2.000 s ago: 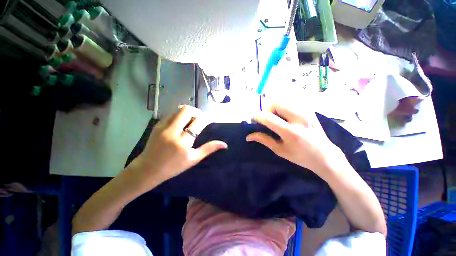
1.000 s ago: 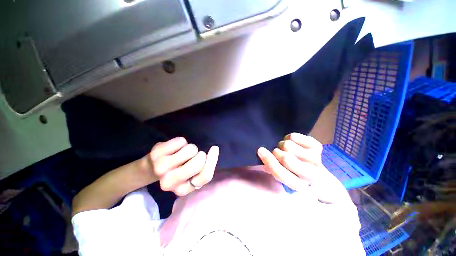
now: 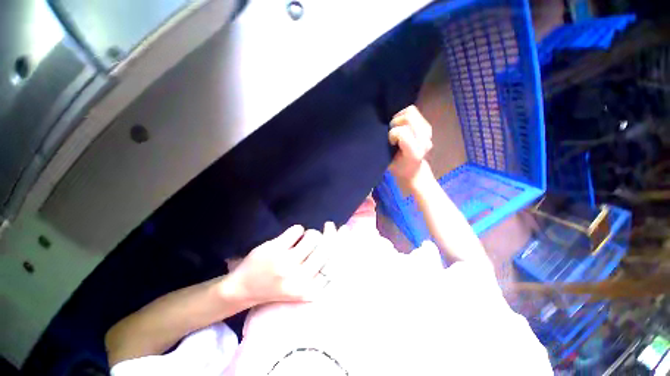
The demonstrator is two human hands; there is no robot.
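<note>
The navy garment piece (image 3: 316,136) hangs from the table's front edge down to my lap, a broad dark sheet. My right hand (image 3: 411,139) is curled into a fist on the garment's right edge, beside the blue crate. My left hand (image 3: 283,268) lies against my light-coloured top at the garment's lower edge, with bent fingers. Whether it pinches the cloth is hidden. The needle area is out of the picture.
The pale table edge (image 3: 184,110) with screw holes runs diagonally across the upper left, beside silver bed plates (image 3: 132,22). A blue plastic crate (image 3: 540,110) stands right of the garment. Another blue crate (image 3: 573,250) is lower right, near blurred dark items.
The view has turned and shifted, and more crates show. My right hand has moved up and outward along the garment. My left hand has moved from the cloth's edge in front of my body to against my top.
</note>
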